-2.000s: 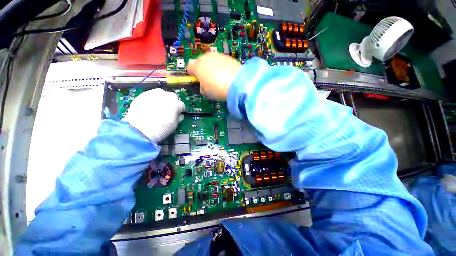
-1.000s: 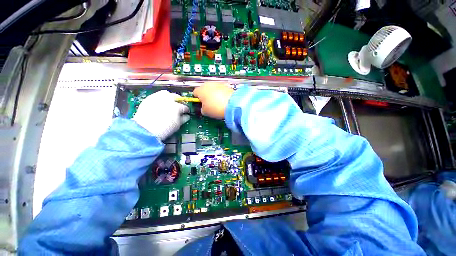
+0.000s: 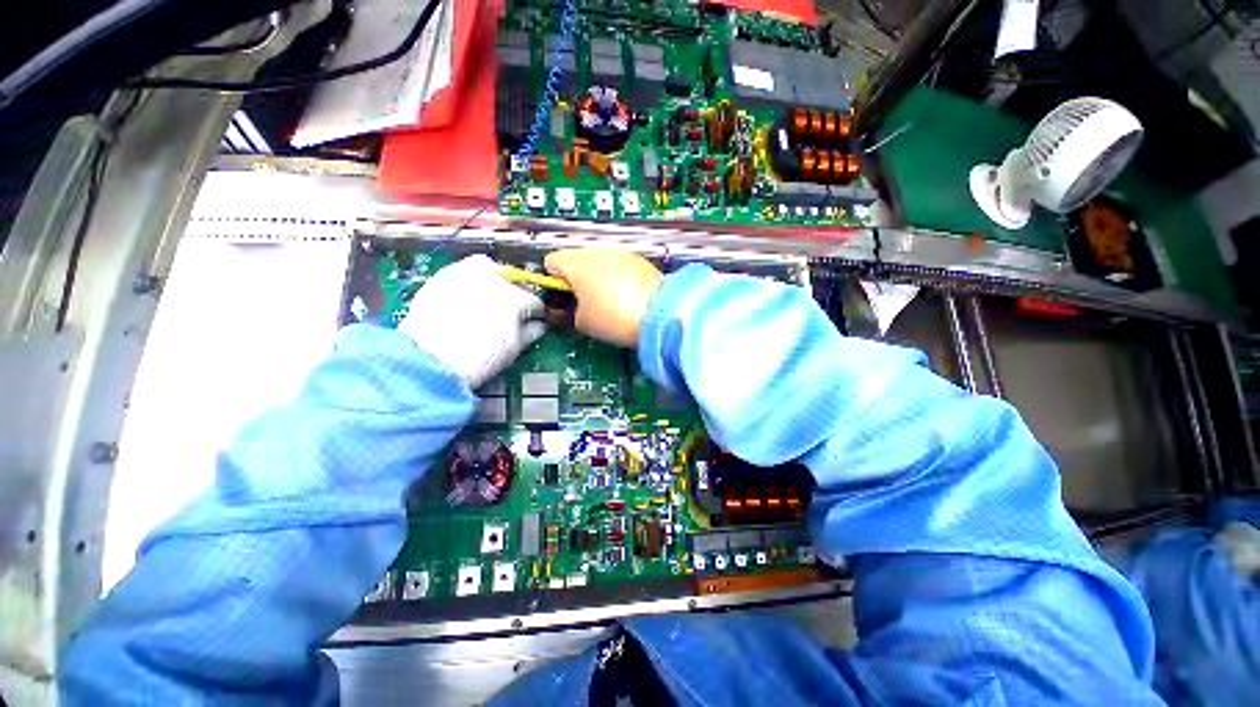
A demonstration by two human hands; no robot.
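A large green circuit board crowded with parts lies in a metal-edged frame in front of me. My left hand, in a white knit glove, is over its upper left part, fingers curled. My bare right hand is just right of it and grips a slim tool with a yellow grip that points left to the gloved fingers. The tool's tip and whatever the left fingertips touch are hidden. A dark toroidal inductor sits on the board below my left hand.
A second green board lies behind the rail, with a blue coiled cord over it. Red material and papers are at back left, a white fan on a green mat at back right. Metal rails run right; a blue sleeve shows at the right edge.
My right hand has come down from the rail, bringing the yellow tool beside my left hand. Both hands now stay together over the board's upper part. The view has shifted slightly.
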